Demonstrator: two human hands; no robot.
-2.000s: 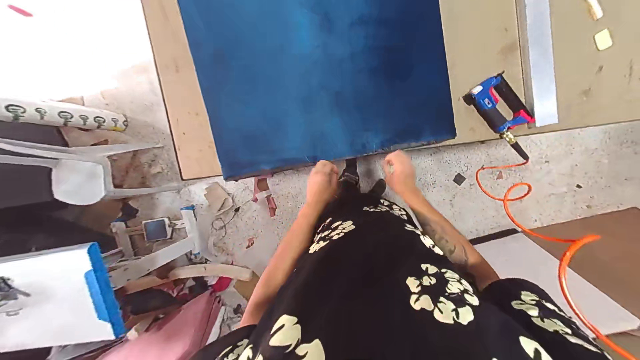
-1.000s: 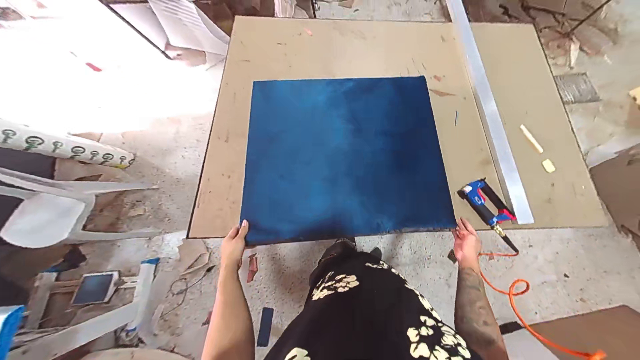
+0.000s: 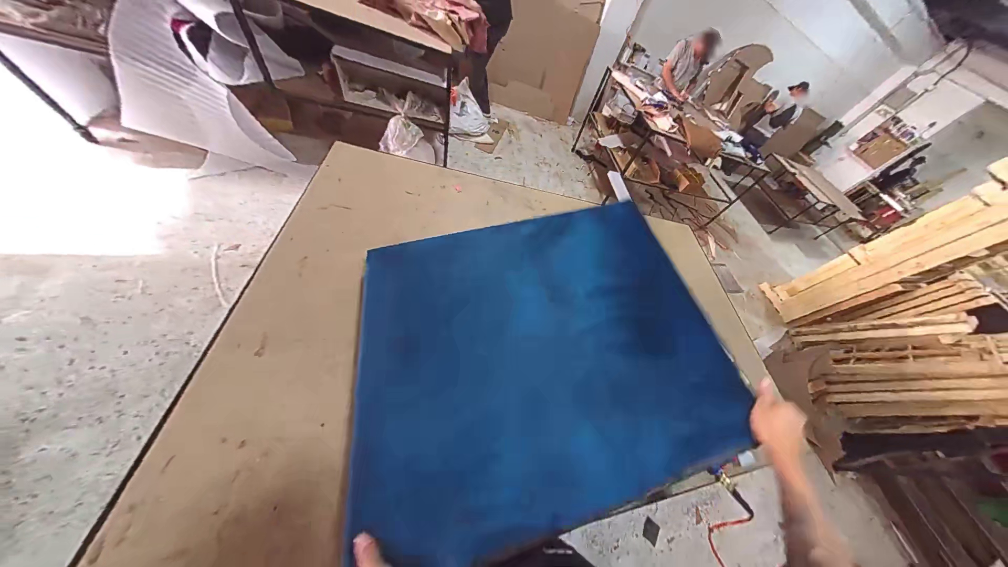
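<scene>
A square panel covered in dark blue fabric [image 3: 543,370] is tilted over the tan work table [image 3: 276,378]. My left hand [image 3: 367,549] holds its near left corner; only the fingertips show at the bottom edge of the view. My right hand [image 3: 776,421] grips the panel's right edge close to the near right corner. Under that corner a small part of the air stapler [image 3: 723,476] shows, with its red hose [image 3: 728,524] hanging below; the panel hides the rest of the tool.
Wooden boards [image 3: 906,386] are stacked on the right. A shelving bench [image 3: 394,75] with bags beneath stands beyond the table, and one person in dark trousers [image 3: 480,63] is beside it. Further back, a person [image 3: 685,63] and another person [image 3: 787,110] are near cluttered benches.
The panel, flat on the table a second ago with my hands at its near corners, is now raised and turned, covering most of the stapler. The view has swung up and right.
</scene>
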